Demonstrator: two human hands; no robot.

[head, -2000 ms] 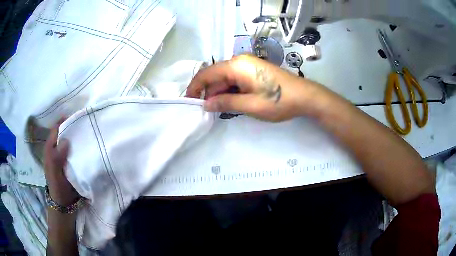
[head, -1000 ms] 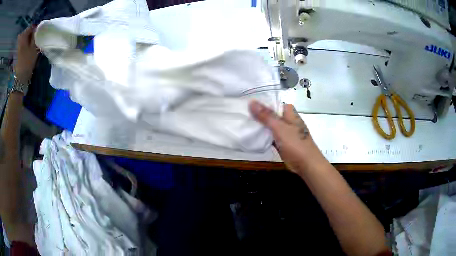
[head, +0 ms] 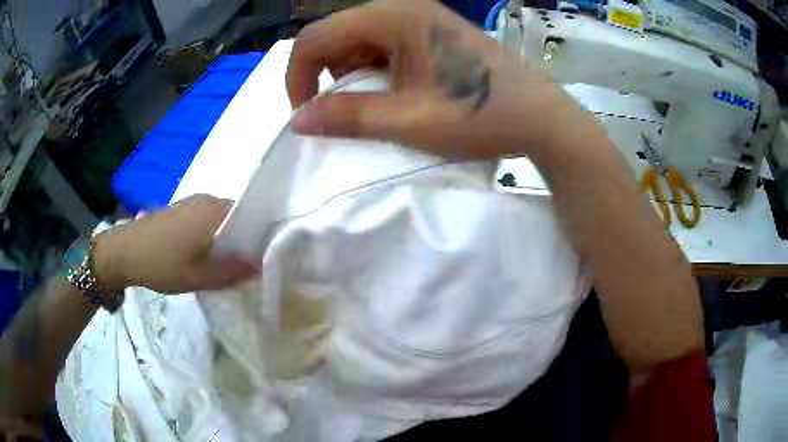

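A large white trouser piece [head: 449,259] with thin dark stitch lines hangs bunched in front of me, lifted over the table's front edge. My right hand [head: 415,86] pinches its upper edge between thumb and fingers, high in the view. My left hand [head: 194,246], blurred, is at the piece's left edge, its fingers partly hidden by the cloth; it holds the cloth there. The cloth and my right arm hide the needle area of the white sewing machine [head: 639,60].
Orange-handled scissors [head: 670,194] lie on the machine table [head: 726,242] at right, partly behind my right forearm. A blue surface [head: 186,129] is at upper left. White pieces [head: 134,371] are piled at lower left, and more white cloth [head: 760,380] lies at lower right.
The white piece has come off the machine bed towards me. My right hand has moved up and left to its upper edge; my left hand has come in from the far left. The view has shifted.
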